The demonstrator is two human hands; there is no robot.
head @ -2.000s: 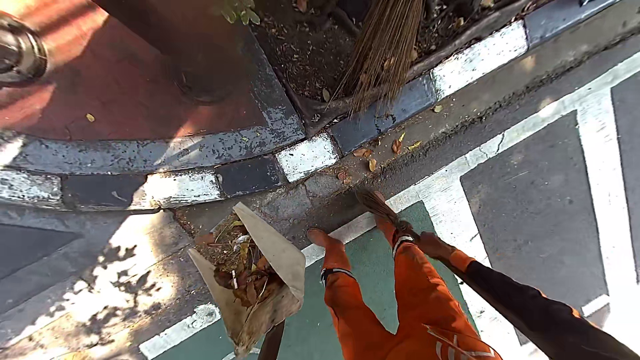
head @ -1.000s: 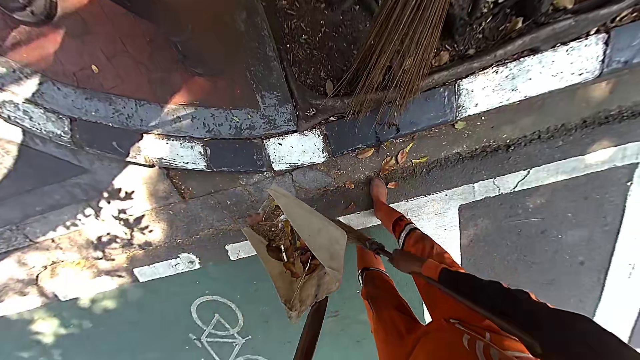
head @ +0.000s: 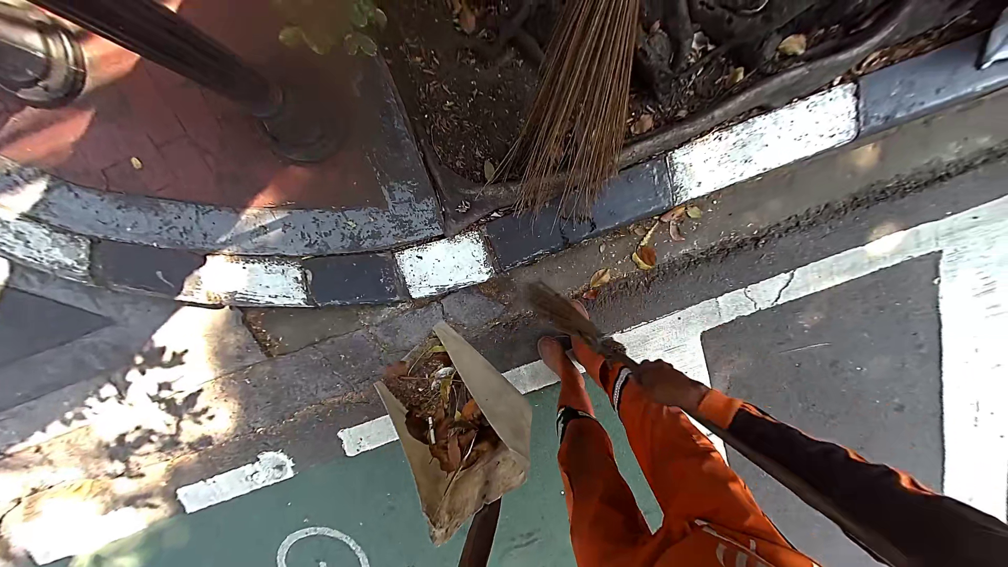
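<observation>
My right hand [head: 660,384] is closed around the handle of a stick broom [head: 563,311], whose bristles hang over the gutter by my feet. Left of my legs, a beige dustpan [head: 504,402] holds dry brown leaves [head: 453,433] and bits of litter. Its dark handle [head: 480,535] runs out of the bottom of the view; my left hand is not visible. Several fallen leaves [head: 644,257] lie in the gutter beside the kerb, ahead of the broom.
A black and white painted kerb [head: 447,263] curves across the view. Behind it are a planting bed [head: 472,110] with roots, upright bundled twigs [head: 587,102], and a dark post [head: 181,55] on red paving. Below is a green lane [head: 378,504] with white markings.
The broom's bristles have swung out to the upper left of my right hand, where more of them shows. Both feet now show close together; one second ago only one was plainly visible.
</observation>
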